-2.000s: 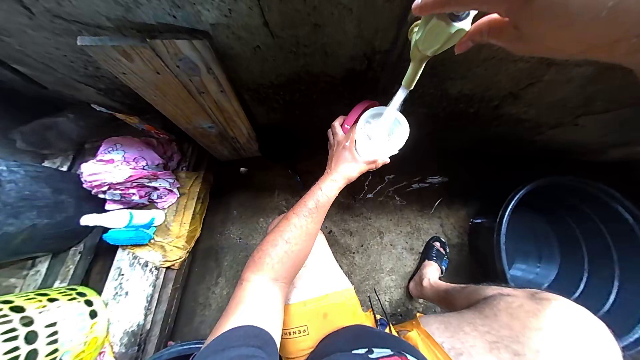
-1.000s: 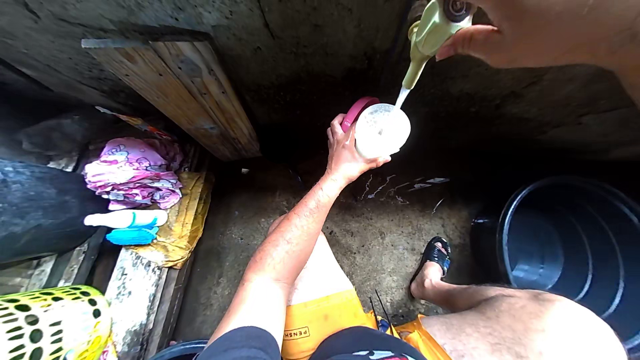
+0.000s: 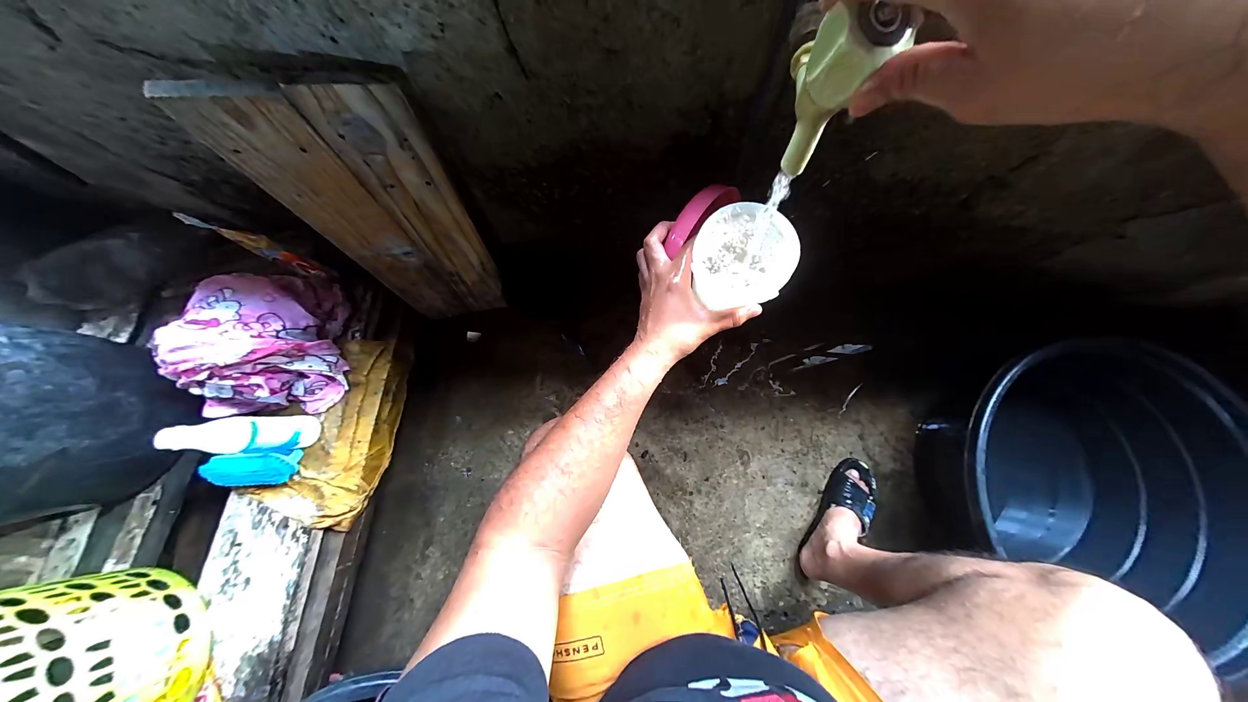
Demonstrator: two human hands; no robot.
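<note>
My left hand (image 3: 678, 302) grips a translucent plastic container (image 3: 746, 255) and a magenta lid or ring (image 3: 699, 216) beside its rim. Water falls from a pale green faucet (image 3: 824, 93) into the container, whose contents look bubbly. At the top right, my right hand (image 3: 926, 73) is on the faucet near its knob, the thumb against its body; the other fingers are partly out of view.
A large black plastic tub (image 3: 1038, 468) stands at the right. Wooden boards (image 3: 341, 185) lean on the concrete wall. Pink printed cloth (image 3: 253, 341), a white bottle (image 3: 239, 434), a blue brush (image 3: 252, 468) and a yellow-green perforated basket (image 3: 97, 634) are at the left.
The stream from the faucet looks wider and clearer than one second ago. My left hand holds the container in about the same place, and my right hand stays at the faucet.
</note>
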